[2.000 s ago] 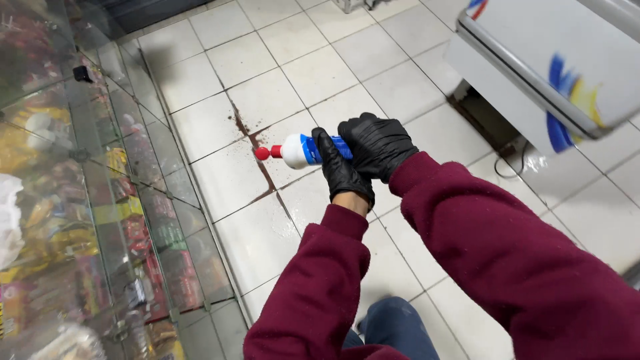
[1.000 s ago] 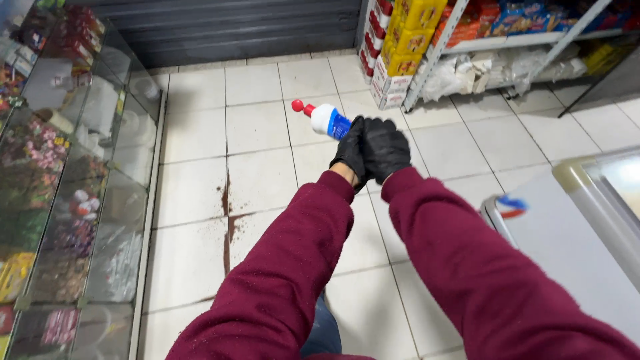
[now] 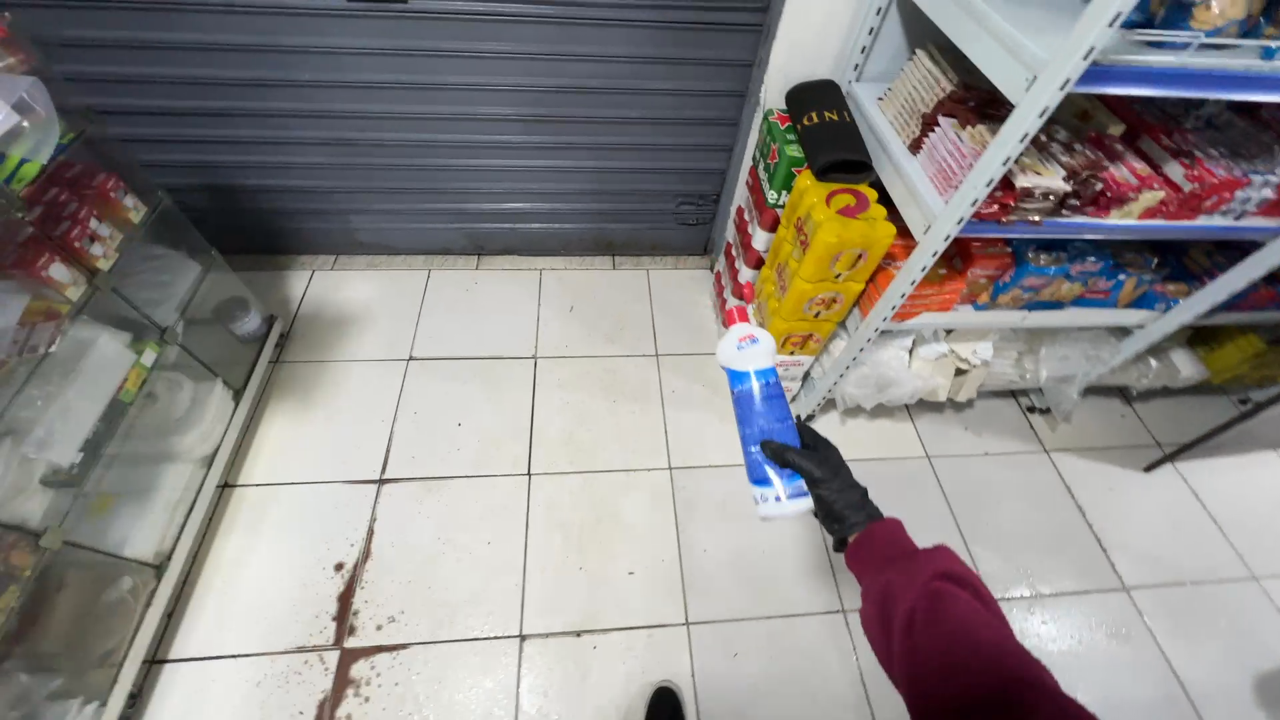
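My right hand, in a black glove under a maroon sleeve, grips a blue and white plastic squeeze bottle near its base. The bottle's red cap points up and away, toward the stacked drink packs. My left hand is out of the frame. A reddish-brown stain runs along the joints of the white floor tiles at the lower left, with small spatters around it.
A glass display case lines the left side. A grey roller shutter closes the back. Yellow drink packs stand beside a white metal shelf rack holding packaged goods. The toe of a dark shoe shows at the bottom edge.
Both hands were at the bottle in the earlier frames; now only my right hand is on it, and my left hand has left the view. The view has swung toward the shutter and rack.
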